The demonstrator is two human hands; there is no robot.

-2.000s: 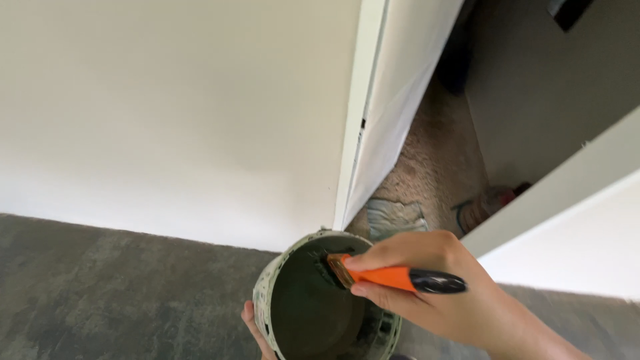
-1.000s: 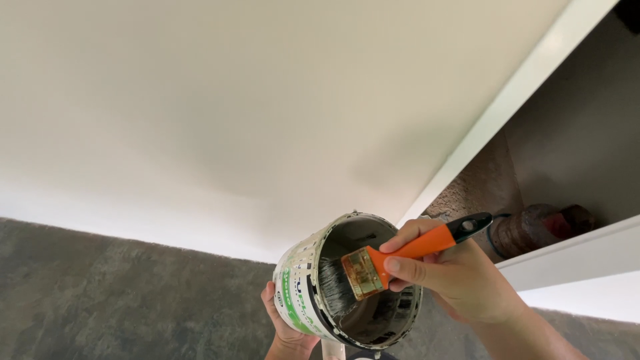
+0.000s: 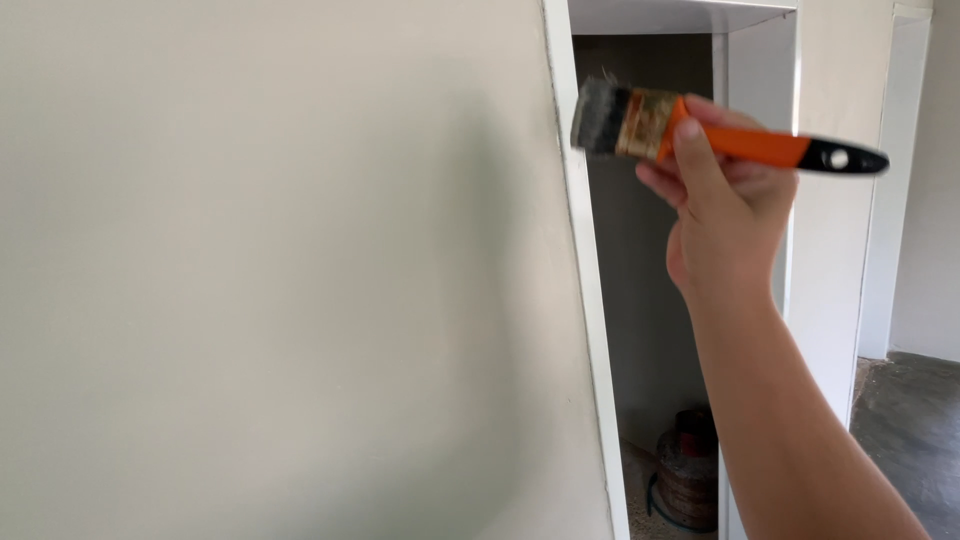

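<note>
My right hand (image 3: 724, 169) is raised in front of the doorway, its fingers closed round a flat paintbrush (image 3: 765, 146). The brush has an orange handle with a black end, a stained metal ferrule and dark bristles with greyish paint on them. It lies nearly level, bristles to the left, overlapping the white door frame edge (image 3: 566, 135); whether the bristles touch it I cannot tell. To the left spreads a smooth off-white wall (image 3: 315, 247) with a soft shadow on it. Neither my left hand nor the bucket is in view.
Through the doorway a dark wall (image 3: 652, 300) shows, with a rusty gas cylinder (image 3: 686, 476) low on the floor. White door jambs (image 3: 757, 97) and a pale wall stand to the right, beside a grey concrete floor (image 3: 911, 420).
My right hand has brought the brush out of the bucket and up to the door frame. The view has tilted up, and the bucket and my left hand have gone out of it.
</note>
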